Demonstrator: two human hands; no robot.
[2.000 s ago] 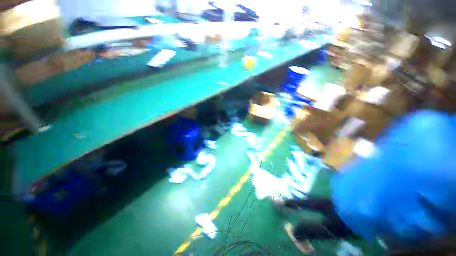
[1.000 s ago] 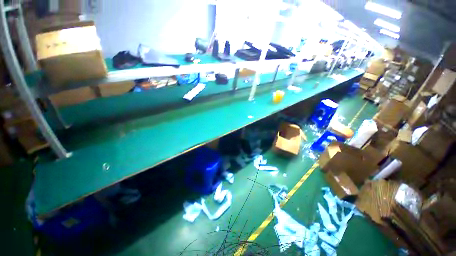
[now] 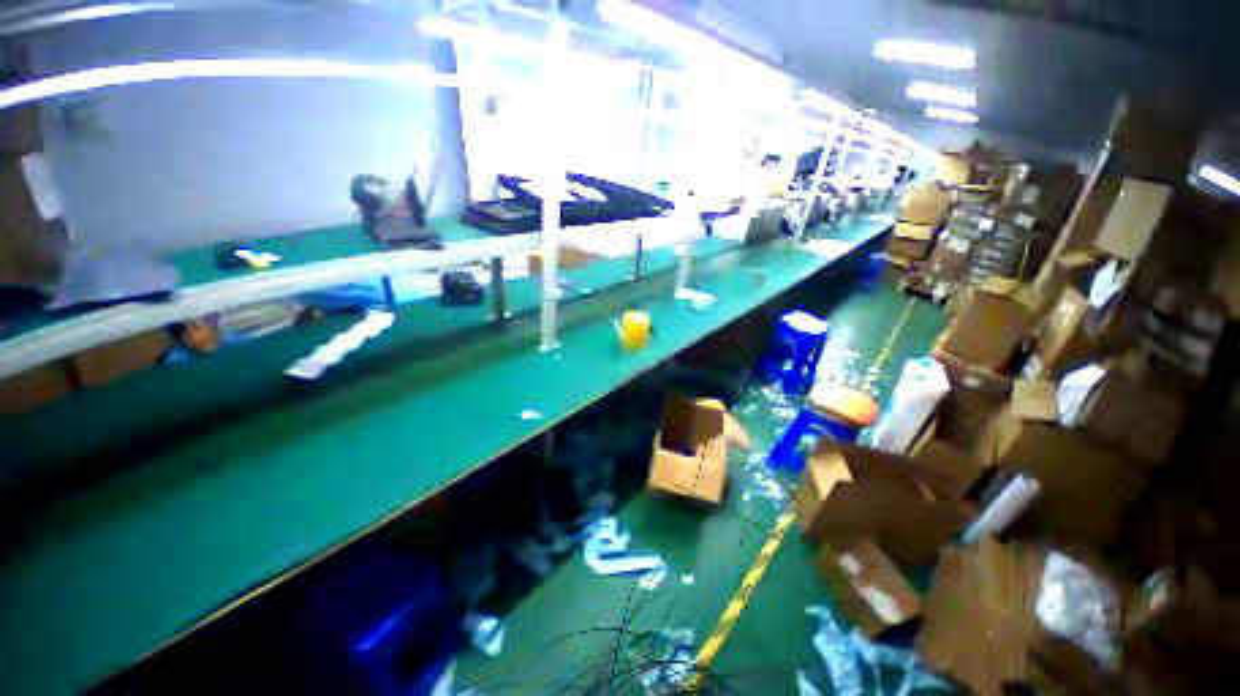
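No hand of mine shows in the head view. The long green workbench [image 3: 408, 449] lies nearest in front of me, running from the lower left to the far right. A yellow object [image 3: 634, 329] stands near its front edge, and a white strip [image 3: 340, 343] lies further left. A raised shelf [image 3: 449, 250] along the bench's back holds dark flat items [image 3: 564, 201]. An open brown carton [image 3: 691, 451] stands on the floor beside the bench.
Cartons lie piled at the right [image 3: 898, 496], with clear plastic [image 3: 1077, 605] among them. A blue stool-like object [image 3: 796, 350] and a blue bin [image 3: 388, 625] are by the bench. White scraps [image 3: 619, 558] litter the green floor near the yellow-black tape [image 3: 745, 592].
The view has moved forward along the bench and turned. The person in blue seen at the right two seconds ago is out of view. The carton on the left of the shelf has left the picture.
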